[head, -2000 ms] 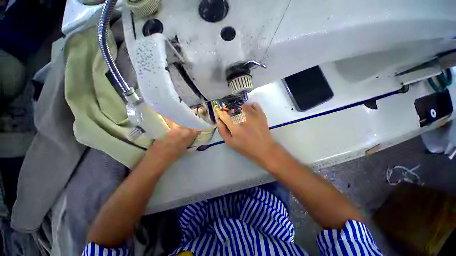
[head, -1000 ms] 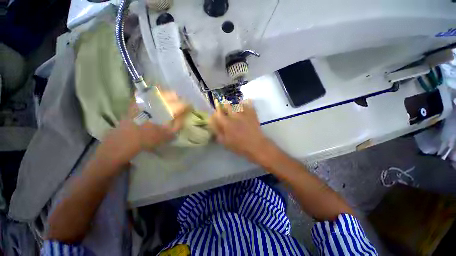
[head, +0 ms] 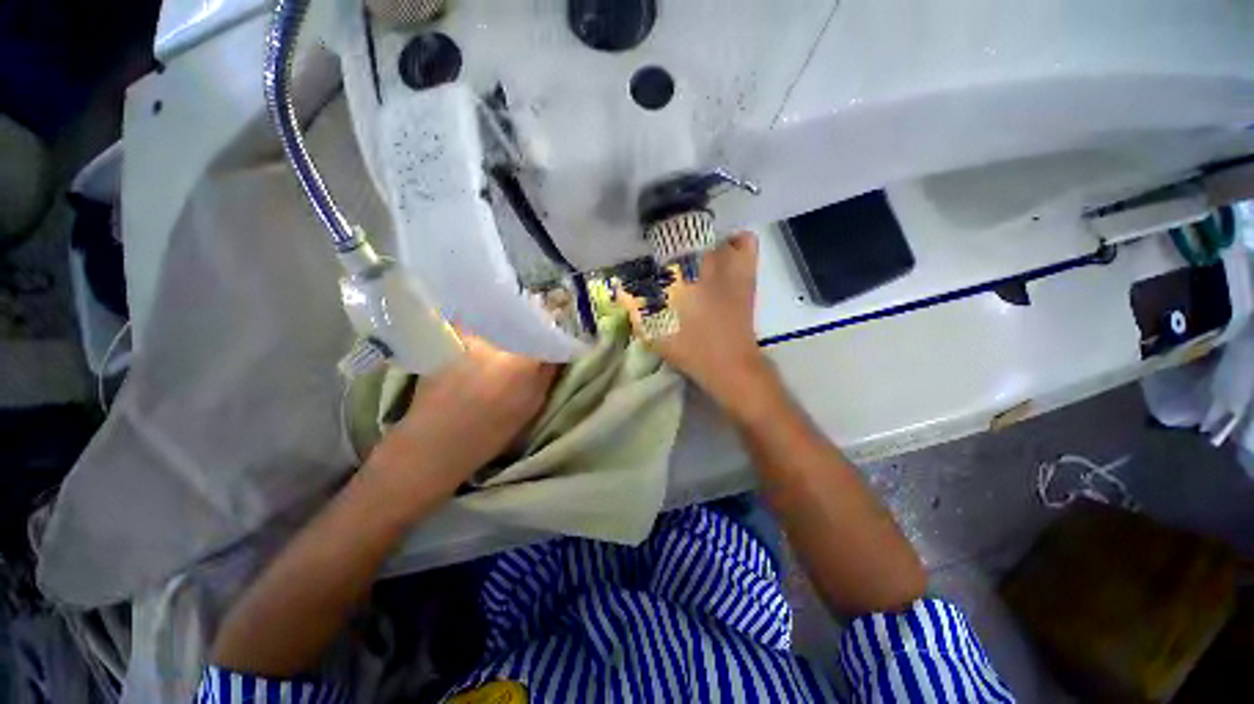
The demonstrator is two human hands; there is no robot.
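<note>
Yellow-green cloth [head: 605, 447] lies bunched in front of the needle area and hangs over the table's front edge. It meets a large grey-brown cloth [head: 220, 330] spread at the left. My left hand [head: 481, 399] grips the yellow-green cloth beside the white sewing machine head [head: 447, 206]; its fingertips are partly hidden by the head. My right hand [head: 715, 310] lies at the presser foot [head: 644, 285], on the right of the cloth; its fingertips are partly hidden, and whether they hold cloth is unclear.
A gooseneck lamp [head: 310, 172] hangs at the left of the head. A black phone [head: 847, 248] lies on the machine bed. A dark switch box [head: 1180, 303] and green scissor loops [head: 1203, 237] are at the right. White thread [head: 1086, 481] lies on the floor.
The yellow-green cloth has moved from the left to in front of the needle. My left hand moved left, then back to the head. The grey-brown cloth is now spread wider at the left.
</note>
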